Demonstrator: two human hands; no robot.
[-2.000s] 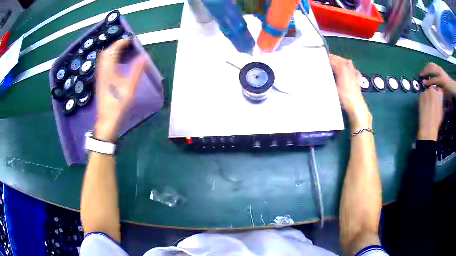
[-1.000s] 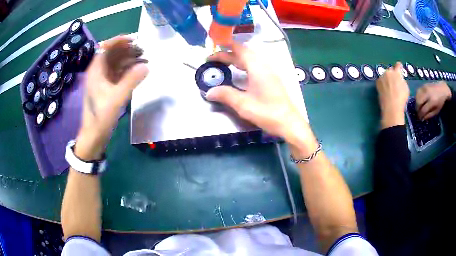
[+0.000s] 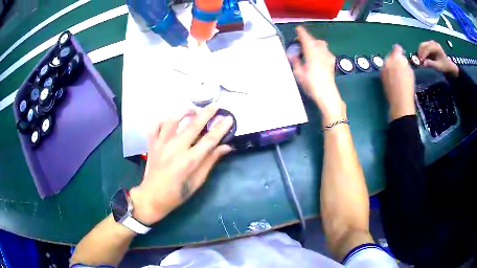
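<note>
My left hand point(image 3: 175, 162) is over the front edge of the white machine point(image 3: 261, 94), its fingers on a black disc point(image 3: 227, 126) with a pale centre. The round silver fixture point(image 3: 204, 94) at the machine's middle has no disc on top. My right hand point(image 3: 318, 70) is just past the machine's right edge, with another black disc point(image 3: 294, 50) between thumb and fingers, partly hidden. The blue barrel point(image 3: 167, 26) and orange barrel point(image 3: 205, 21) point down behind the fixture.
A purple tray point(image 3: 78, 131) with heaped discs lies left. A row of discs point(image 3: 345, 65) runs right. Another person's hands point(image 3: 398, 78) work there, beside a clear tray point(image 3: 438, 110) of dark parts. A red bin point(image 3: 308, 8) and fan point(image 3: 423, 8) stand behind; a grey cable point(image 3: 288, 180) hangs in front.
My right hand has taken the disc off the fixture and moved right to the row's end. My left hand has come from the tray side to the machine's front with a disc.
</note>
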